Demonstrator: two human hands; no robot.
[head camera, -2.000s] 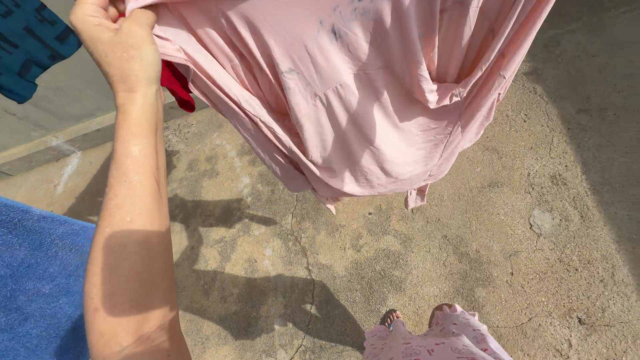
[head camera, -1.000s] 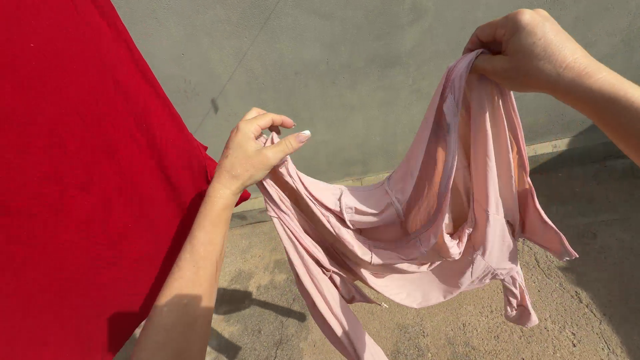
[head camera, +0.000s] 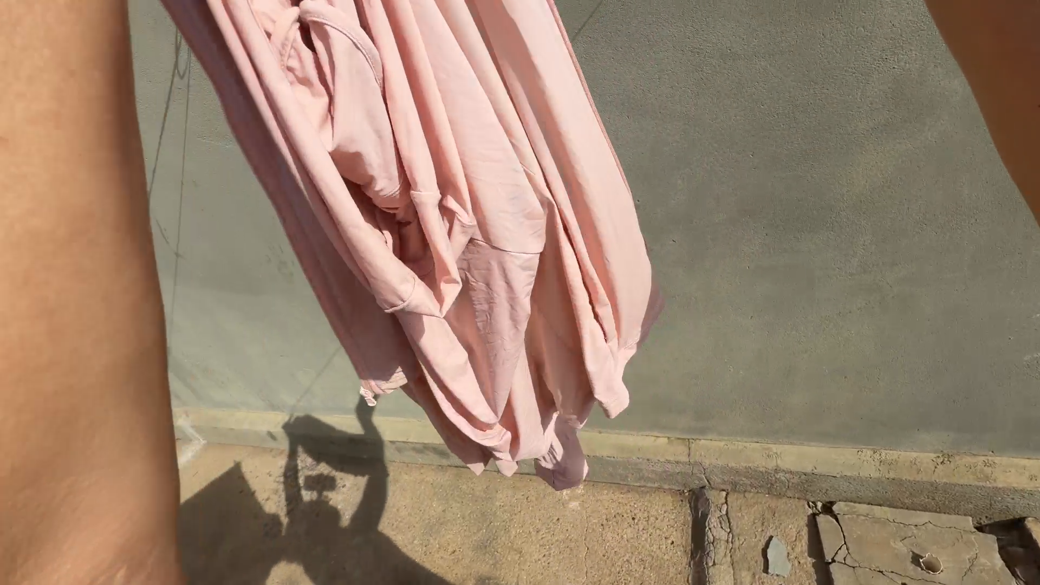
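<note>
A pink cloth garment (head camera: 487, 187) hangs in long folds from beyond the top edge of the head view, its lower ends dangling before the wall. Along the left edge runs my left forearm, close to the camera and raised; the hand itself is cut off above. Part of my right arm shows at the upper right corner, its hand also out of the picture. What either hand holds is hidden.
Behind the garment stands a grey plastered wall (head camera: 812, 244) with a pale ledge (head camera: 780, 463) along its foot. The concrete floor (head camera: 634, 536) bears shadows at the left, and cracked paving (head camera: 902, 536) with a loose stone chip (head camera: 777, 556) lies at the lower right.
Both hands, seen on the garment one second ago, have gone up out of view. The garment, spread between them then, now hangs in long folds. The red cloth has left the view.
</note>
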